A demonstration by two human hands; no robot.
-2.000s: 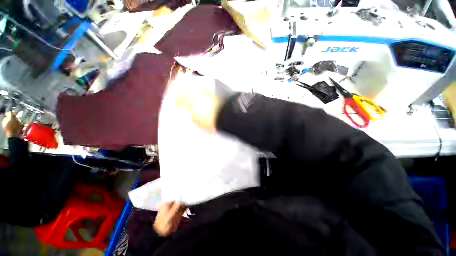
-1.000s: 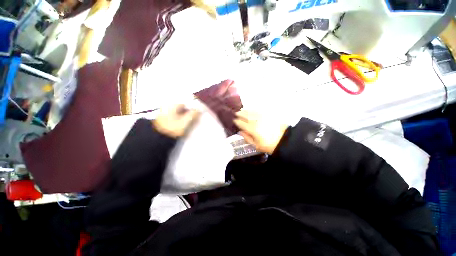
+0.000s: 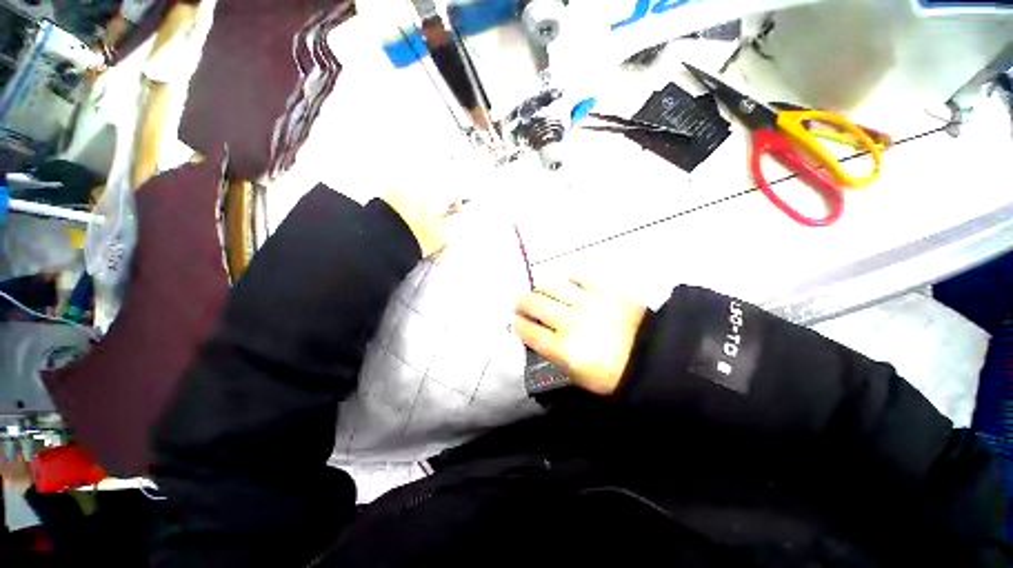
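A quilted panel [image 3: 428, 344] lies white side up with thin dark diamond lines, from the table's front edge toward the needle. A thin maroon edge shows along its right side. My left hand [image 3: 417, 222] is on the panel's far part, its fingertips washed out by glare near the presser foot [image 3: 505, 144]. My right hand [image 3: 583, 331] lies on the panel's right edge, fingers slightly bent. Whether either hand grips the cloth is unclear. A dark thread runs across the white tabletop from the panel's right edge toward the right.
Scissors with red and yellow handles [image 3: 816, 155] lie right of the needle, beside black labels [image 3: 691, 124] and a thin dark tool with a blue tip. Maroon cut panels [image 3: 144, 322] and a layered maroon stack [image 3: 250, 78] lie left. White cloth [image 3: 916, 344] hangs at the right.
The panel and my left hand have moved forward toward the needle. The maroon face seen between my hands is now mostly covered by white backing. The view has shifted closer to the machine.
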